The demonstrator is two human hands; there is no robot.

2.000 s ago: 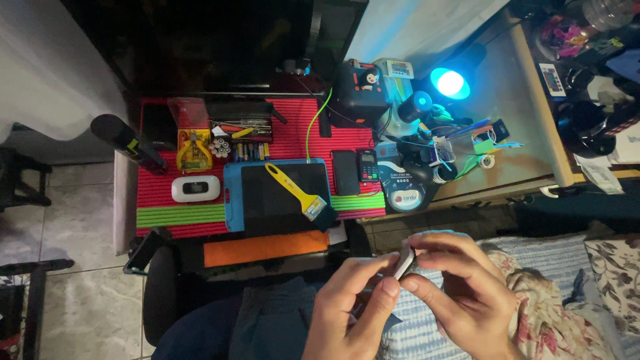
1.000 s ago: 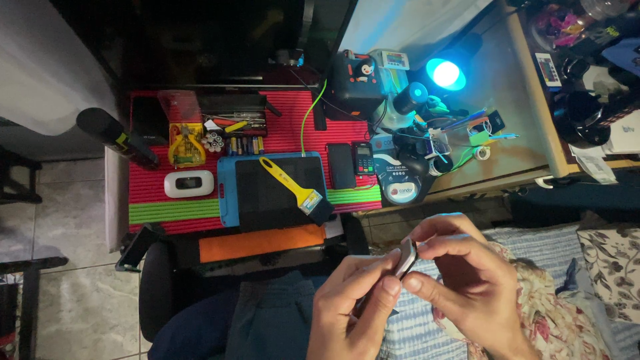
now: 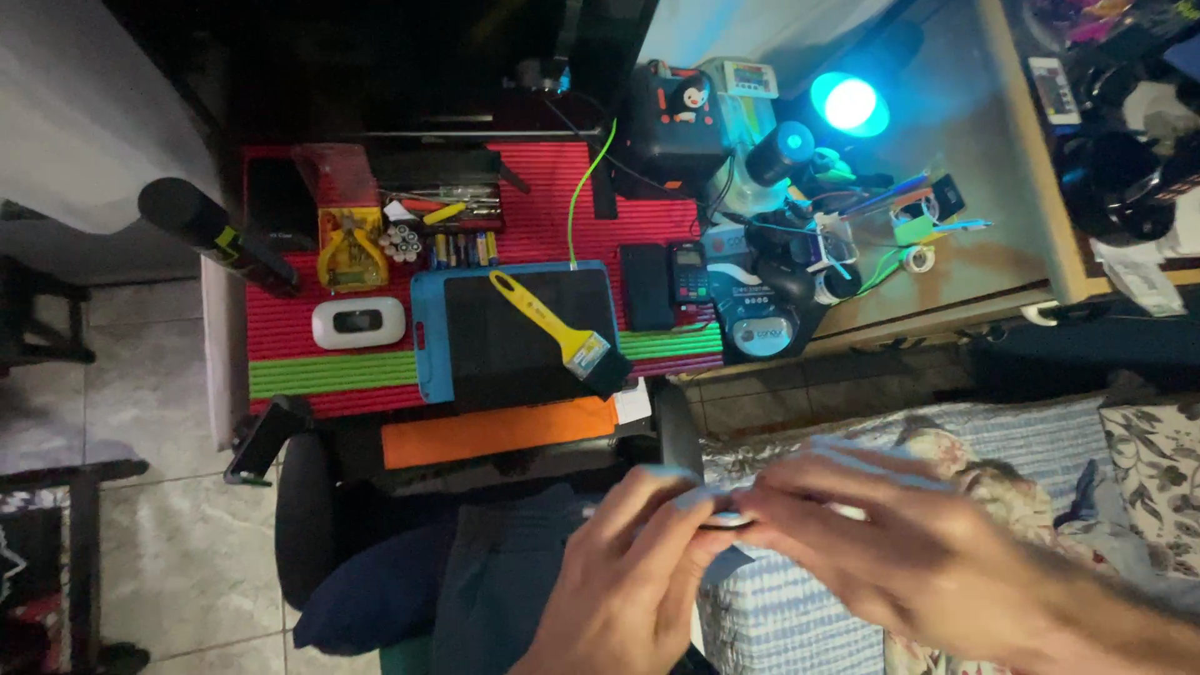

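Observation:
My left hand (image 3: 637,562) and my right hand (image 3: 872,534) meet at the lower middle, fingertips closed on a small dark object with a pale rim (image 3: 727,518). Fingers cover most of it and motion blurs it, so its kind is unclear. Beyond the hands, a yellow-handled paintbrush (image 3: 548,323) lies across a blue-framed black tablet (image 3: 516,328) on a red and green ribbed mat (image 3: 328,377). A white oval device (image 3: 358,322) sits left of the tablet. Yellow-handled pliers (image 3: 351,248), batteries (image 3: 459,250) and a tool tray (image 3: 450,202) are behind it.
A black cylinder (image 3: 216,234) stands at the desk's left. Right of the tablet are a card reader (image 3: 689,272), a black case (image 3: 647,286) and cables near a lit blue lamp (image 3: 850,103). A black chair armrest (image 3: 305,520) and a patterned bed cover (image 3: 787,600) flank my lap.
The small object has tilted from a steep slant to nearly level between my fingers. My right hand has turned, its fingers now reaching over the object.

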